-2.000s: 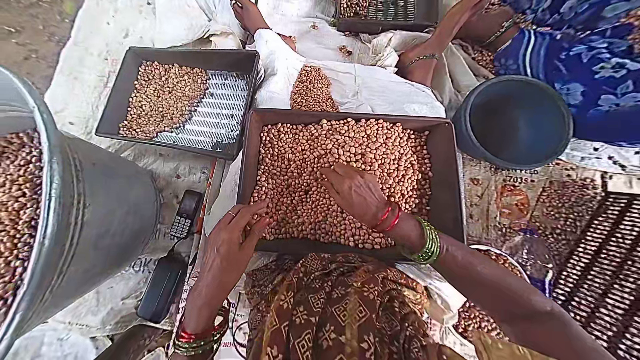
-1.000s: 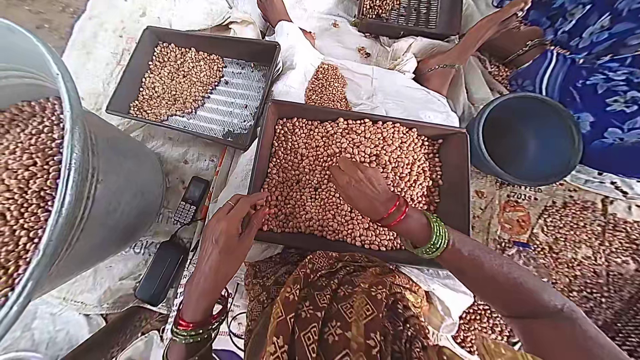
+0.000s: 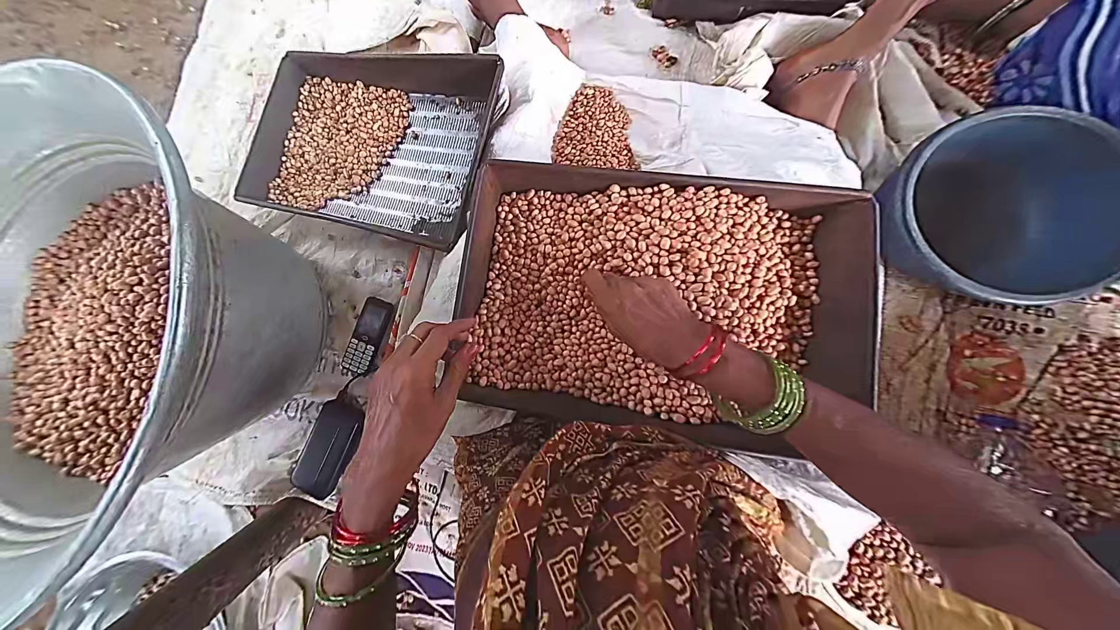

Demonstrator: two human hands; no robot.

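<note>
A dark rectangular tray (image 3: 862, 289) full of reddish-brown nuts or seeds (image 3: 560, 289) lies in front of me. My right hand (image 3: 647, 315) rests among them, back upward; its fingertips are partly hidden, so any hold on them cannot be seen. My left hand (image 3: 420, 376) is at the tray's left edge, thumb and fingertips touching the rim. To the upper left, a second tray (image 3: 367, 63) with a slotted base holds a paler heap (image 3: 337, 140). A large metal bucket (image 3: 254, 306) of similar nuts or seeds leans in at the left.
A blue tub (image 3: 914, 219) stands right of the tray. A keypad phone (image 3: 367, 337) and a black pouch or device (image 3: 328, 448) lie between bucket and tray. A small pile (image 3: 595, 127) sits on white sheeting beyond. Another person's foot (image 3: 814, 87) is at the upper right.
My left hand has come to the tray's left rim from over its lower left corner. My right hand stays among the nuts or seeds. The view has shifted somewhat.
</note>
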